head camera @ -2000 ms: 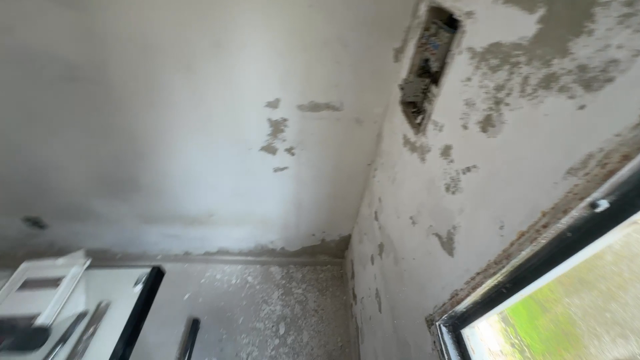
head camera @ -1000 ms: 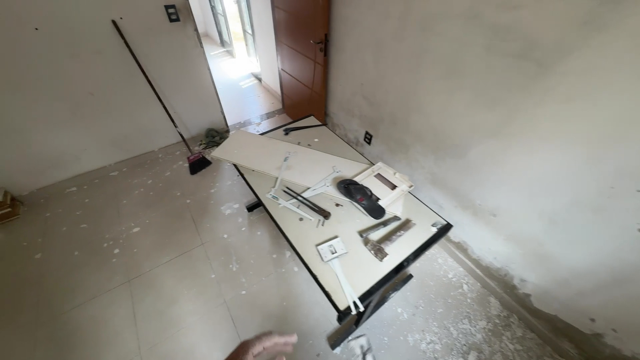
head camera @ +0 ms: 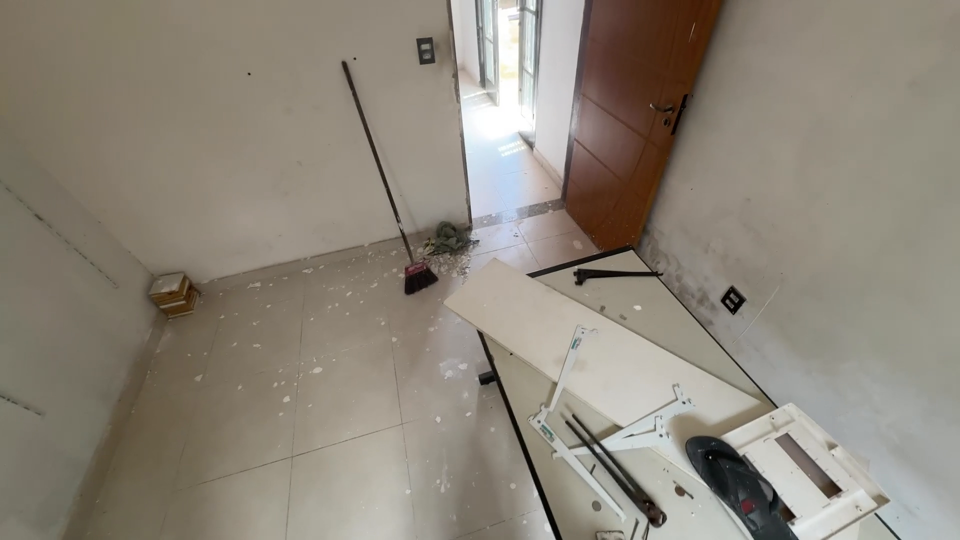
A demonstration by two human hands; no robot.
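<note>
Neither of my hands shows in the head view now. A table (head camera: 517,442) with a pale top and dark edge stands at lower right. Across it lies a long white board (head camera: 600,352), its far end jutting past the left edge. White metal shelf brackets (head camera: 566,371) rest on and beside the board, near two dark rods (head camera: 615,469). A black flip-flop (head camera: 739,487) leans against a white plastic frame (head camera: 855,469). At the table's far end is a black bracket (head camera: 615,274).
A broom (head camera: 375,150) leans on the wall by a green cloth (head camera: 448,237) and rubble. Small boxes (head camera: 174,294) sit in the left corner. Plaster flakes dot the tiled floor (head camera: 345,390). A brown door (head camera: 630,112) stands open beside the doorway.
The view has swung from the patchy wall and window to the table and doorway. A hand seen at the bottom edge one second ago is out of view.
</note>
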